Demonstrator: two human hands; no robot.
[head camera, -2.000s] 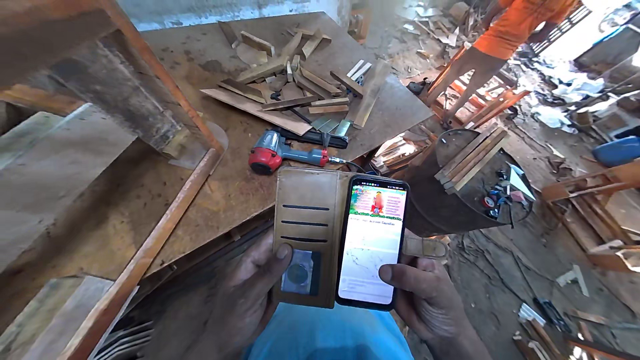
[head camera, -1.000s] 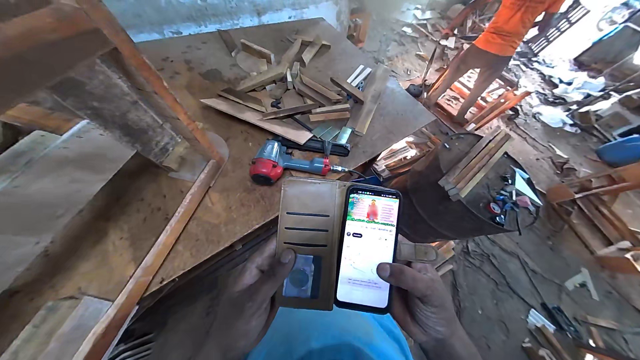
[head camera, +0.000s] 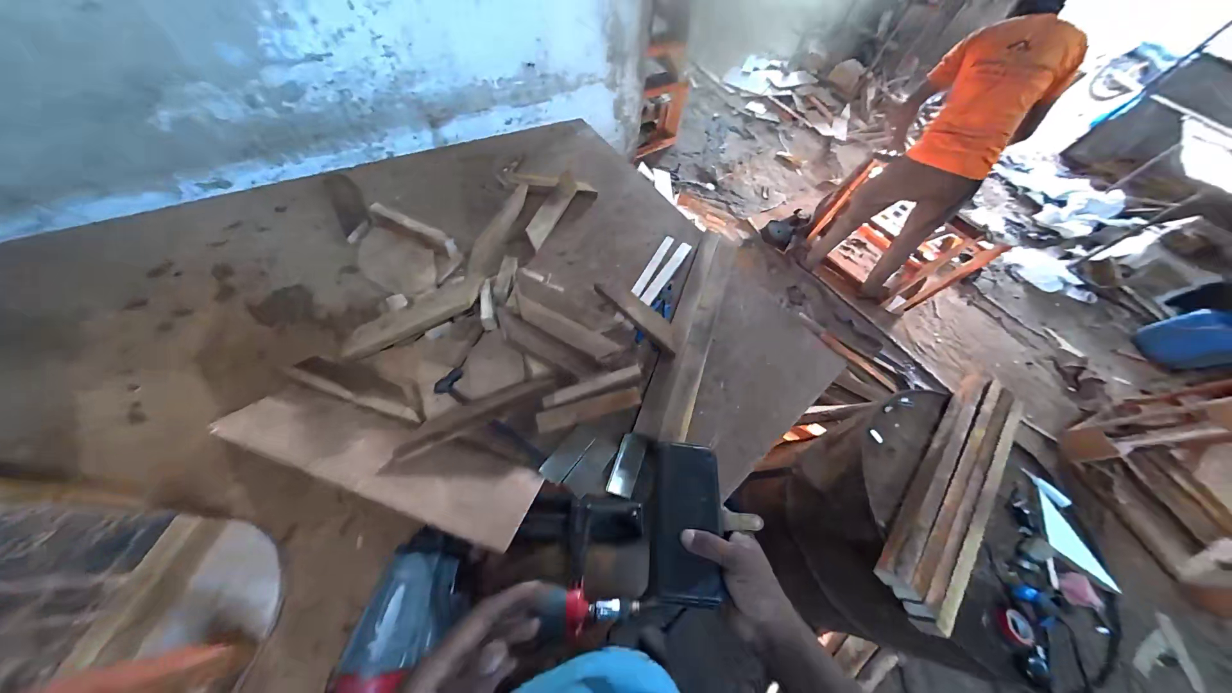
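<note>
My right hand (head camera: 746, 568) holds a dark, flat, rectangular object (head camera: 686, 520), its thumb on the face; it looks like the phone with its screen dark, or its closed case. Blurred, my left hand (head camera: 486, 640) is beside the red and grey pneumatic nailer (head camera: 399, 606), fingers apart and partly curled near the red ring and metal air fitting. Whether it touches the tool I cannot tell. Beyond the hands, wood offcuts (head camera: 568, 327) lie heaped on a brown tabletop (head camera: 318, 250), with metal strips (head camera: 626, 467) at the near side of the heap.
A wooden frame part (head camera: 125, 597) is at lower left. To the right, a dark drum (head camera: 837, 500) bears wood strips (head camera: 948, 510), tape and small items. A person in an orange shirt (head camera: 1001, 91) stands farther back by orange wooden frames. Scraps litter the floor.
The phone's lit screen and open case no longer show. My left hand has left the case and moved beside the nailer. The view has shifted a lot toward the wall and offcuts.
</note>
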